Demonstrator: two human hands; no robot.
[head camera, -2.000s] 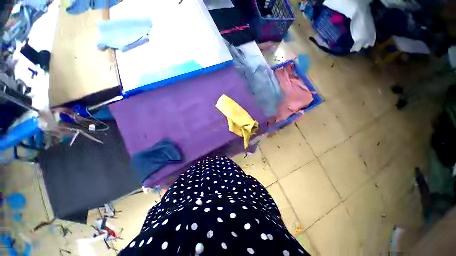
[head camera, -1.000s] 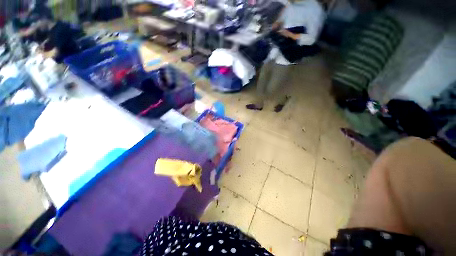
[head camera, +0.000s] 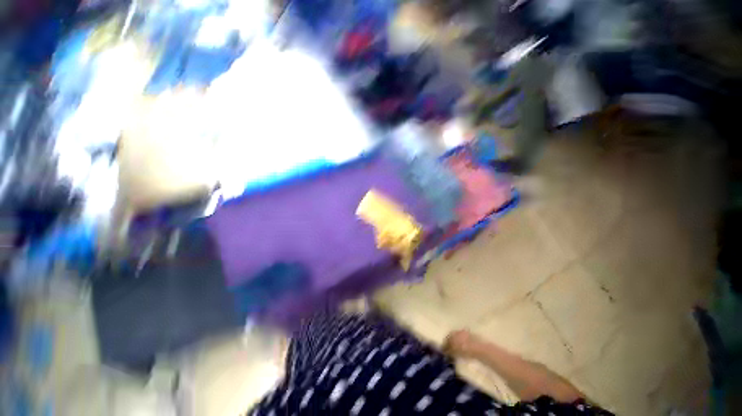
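The view is blurred. A crumpled yellow cut piece (head camera: 392, 227) lies on the right part of a purple-covered bench (head camera: 301, 215). A dark teal cut panel (head camera: 272, 288) lies at the bench's near left edge. My right hand (head camera: 465, 345) is low in front of me, beside my polka-dot garment, over the floor and apart from the cloth. Its fingers are too blurred to read. My left hand is not in view.
A white table (head camera: 277, 122) with a blue edge stands behind the bench. A dark seat (head camera: 167, 301) is at left. Pink cloth (head camera: 480, 191) lies in a blue-rimmed crate at the bench's right end, beside grey-blue cloth (head camera: 427, 175). Tiled floor (head camera: 561, 284) is at right.
The view has swung back left towards the bench. My right arm, large at the right edge before, now shows lower and nearer the middle. The yellow piece still lies on the bench.
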